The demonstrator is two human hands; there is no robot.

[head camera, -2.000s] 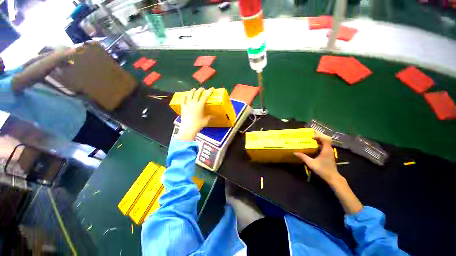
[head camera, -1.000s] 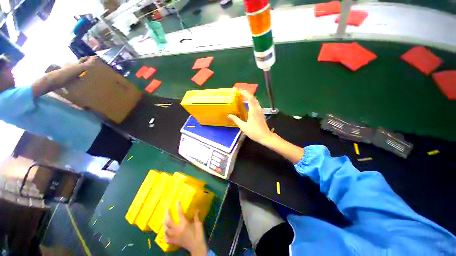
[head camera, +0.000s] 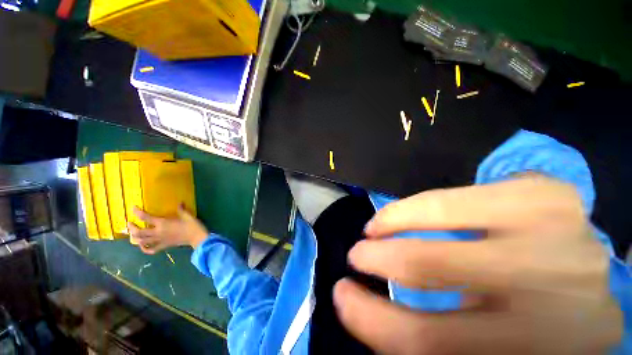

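A yellow carton [head camera: 177, 26] stands on the blue platform of the weighing scale [head camera: 190, 119] at the upper left. Several closed yellow cartons [head camera: 109, 197] stand on edge in a row on the green surface at lower left. My left hand [head camera: 163, 230] is at the near end of the row, with its fingers and thumb on the rightmost carton [head camera: 168, 187]. My right hand [head camera: 485, 267] is large, blurred and close to the camera at lower right, with its fingers apart and nothing in it.
The black mat [head camera: 360, 104] bears loose small yellow strips [head camera: 332, 160]. Dark printed packs [head camera: 471, 43] lie at its far side by the green belt [head camera: 582, 28]. A cable [head camera: 299, 24] runs beside the scale. A brown board [head camera: 24, 55] shows at the far left.
The view has tilted down and closer. My right hand has left the carton on the scale and moved to lower right. My left hand remains at the carton row, which now stands more upright and aligned.
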